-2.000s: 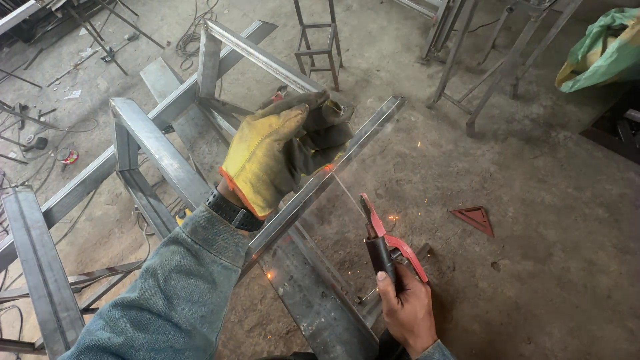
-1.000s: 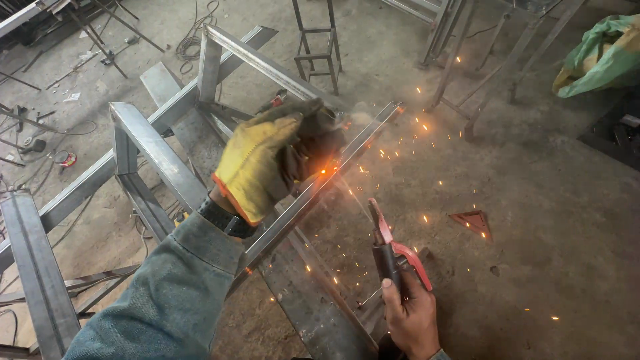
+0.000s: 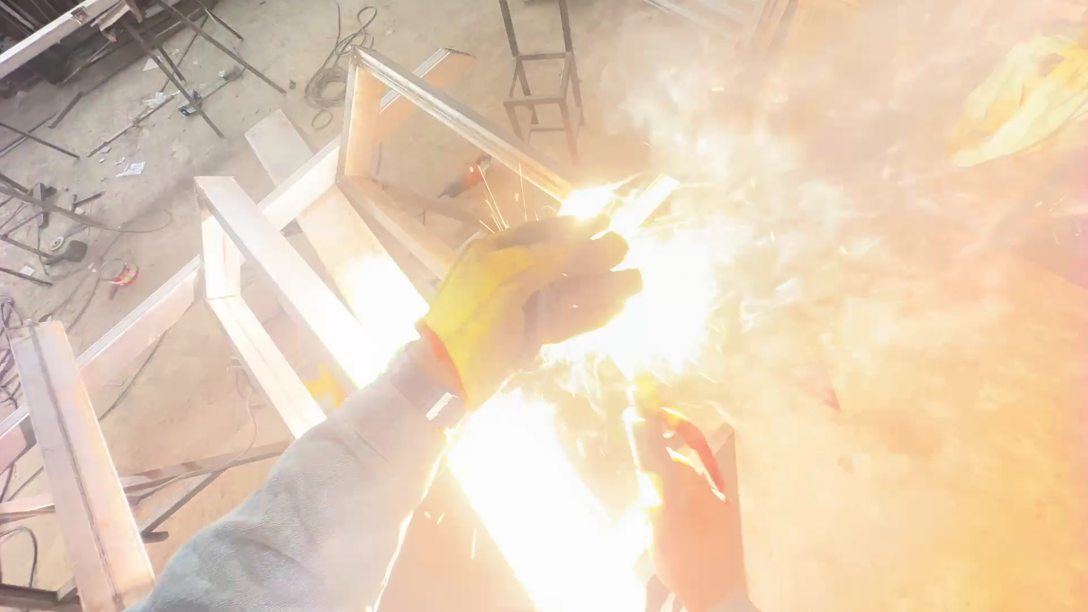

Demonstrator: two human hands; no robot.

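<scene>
Bright welding glare and sparks fill the middle of the head view. My left hand point(image 3: 531, 293), in a yellow and dark work glove, is raised with its fingers extended beside the glare; whether it touches the metal cannot be told. Below and to the right, my bare right hand point(image 3: 693, 518) is closed around a red and black electrode holder point(image 3: 697, 450). The holder's tip and the electrode are lost in the light. The far end of a steel bar point(image 3: 650, 200) shows beyond the glove. Joined metal profiles of a frame point(image 3: 280, 272) extend to the left.
A small metal stand point(image 3: 540, 102) is at the back, with coiled cable point(image 3: 340, 76) on the floor to its left. Thin metal rods point(image 3: 183, 76) lie at the upper left. A pale green and yellow bag point(image 3: 1024, 102) is at the right. Smoke drifts over the floor.
Small orange sparks have given way to a blinding white arc with smoke. The right hand and electrode holder have moved closer to the left glove.
</scene>
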